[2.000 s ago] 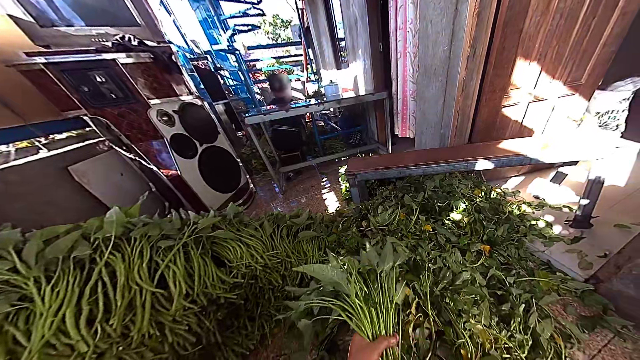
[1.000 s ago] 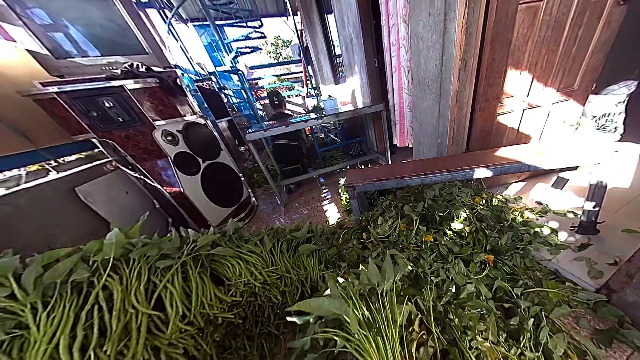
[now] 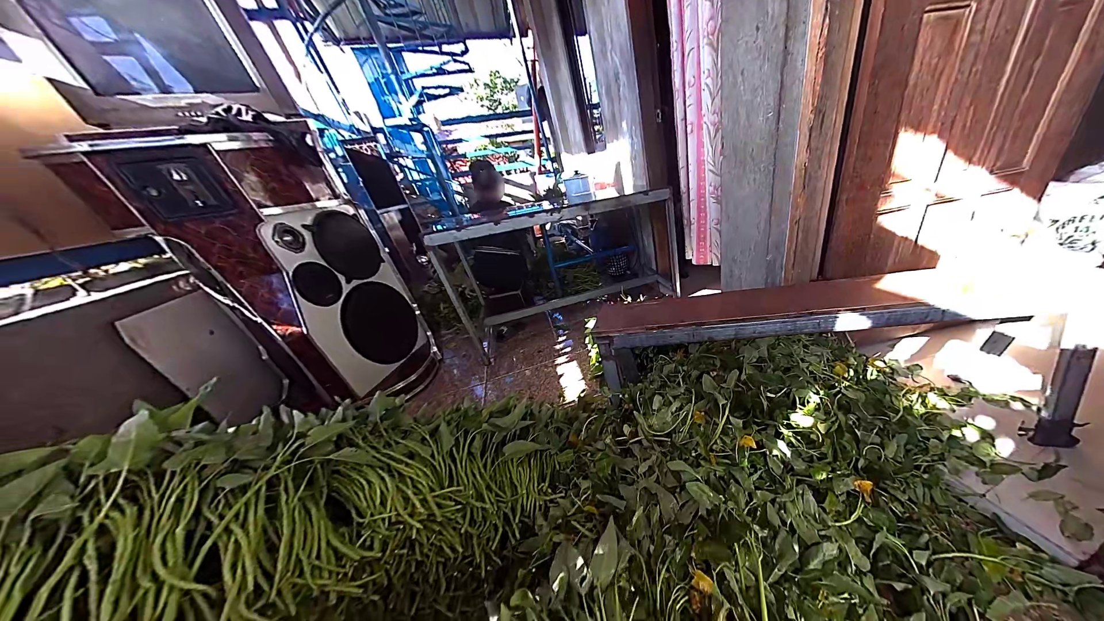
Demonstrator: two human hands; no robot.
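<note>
Neither of my hands shows in the head view now. Across the lower left lies a thick row of leafy greens (image 3: 345, 509), their long pale-green stems hanging toward me and their leaves at the back edge. To its right spreads a loose, tangled heap of leafy greens (image 3: 776, 466), with a few yellow leaves (image 3: 863, 489) among them. The heap reaches under a low wooden bench (image 3: 742, 309). Some upright leaves and stems stand at the bottom edge, right of the row.
A loudspeaker cabinet (image 3: 354, 293) stands beyond the row at left, below a television (image 3: 155, 52). Behind are a metal-framed table (image 3: 552, 216), a person (image 3: 486, 185) beyond it, and a blue spiral staircase (image 3: 423, 103). A wooden door (image 3: 957, 147) is at right.
Two seconds ago a hand held a bunch of greens upright at the bottom centre. One second ago the bunch was lower and the hand hidden; now neither the hand nor that whole bunch shows.
</note>
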